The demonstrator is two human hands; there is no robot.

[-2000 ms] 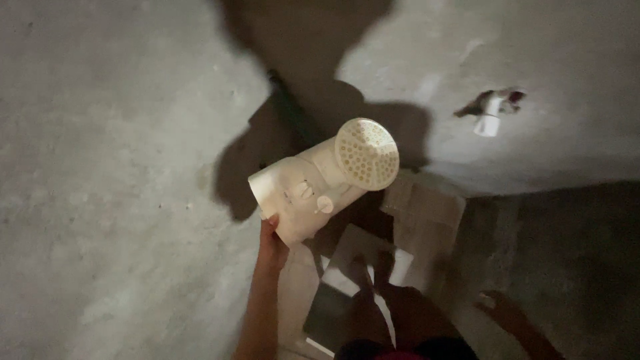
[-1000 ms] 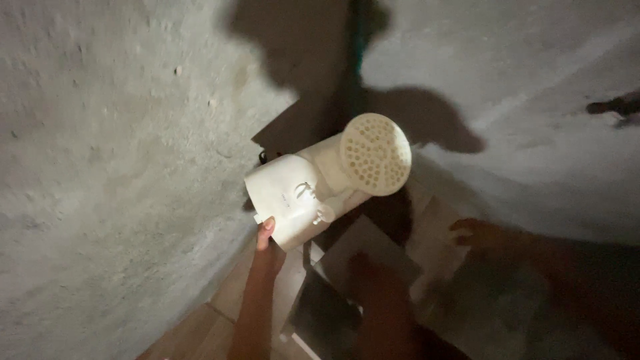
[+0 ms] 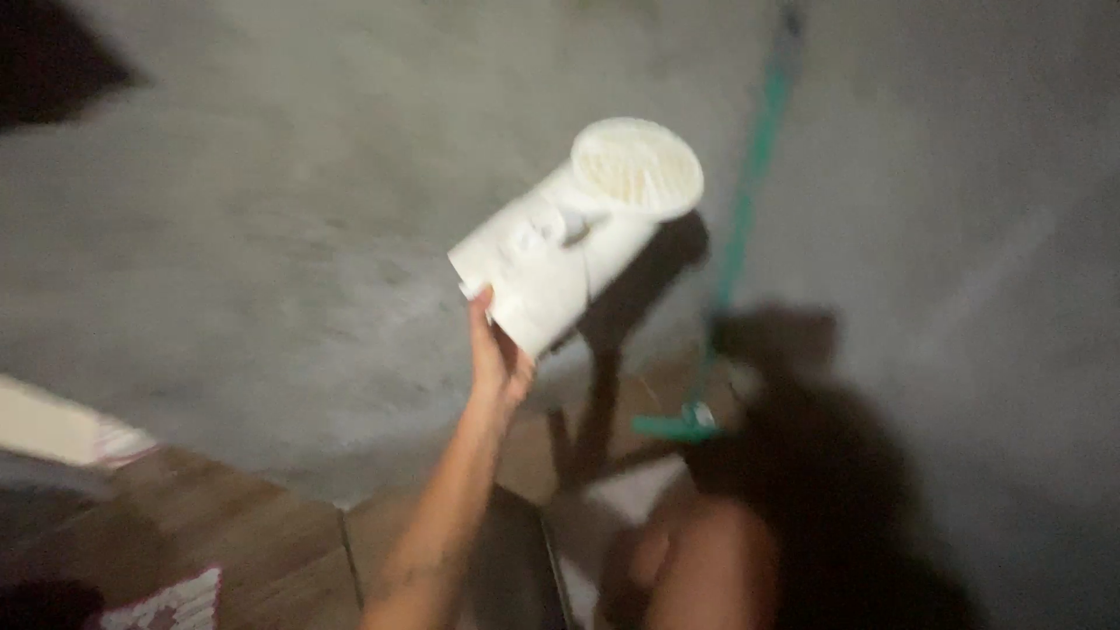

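Observation:
A white plastic electric shower head [image 3: 560,254] is tilted in the middle of the head view, its round spray plate at the upper right, blurred by motion. My left hand [image 3: 503,359] grips its lower left end, thumb on the near edge and fingers behind. The shower head is held out in front of a bare grey wall. My right hand is not in view.
A green-handled tool [image 3: 744,210], perhaps a squeegee or broom, leans at the wall corner. Brown floor tiles [image 3: 262,534] lie below with a patterned cloth [image 3: 175,604] at the lower left. My bare leg [image 3: 713,560] shows at the bottom.
The view has swung a lot, bringing the green tool, the tiles and the cloth into sight. The shower head stays in my left hand. My right hand, seen earlier at the right, has left the view.

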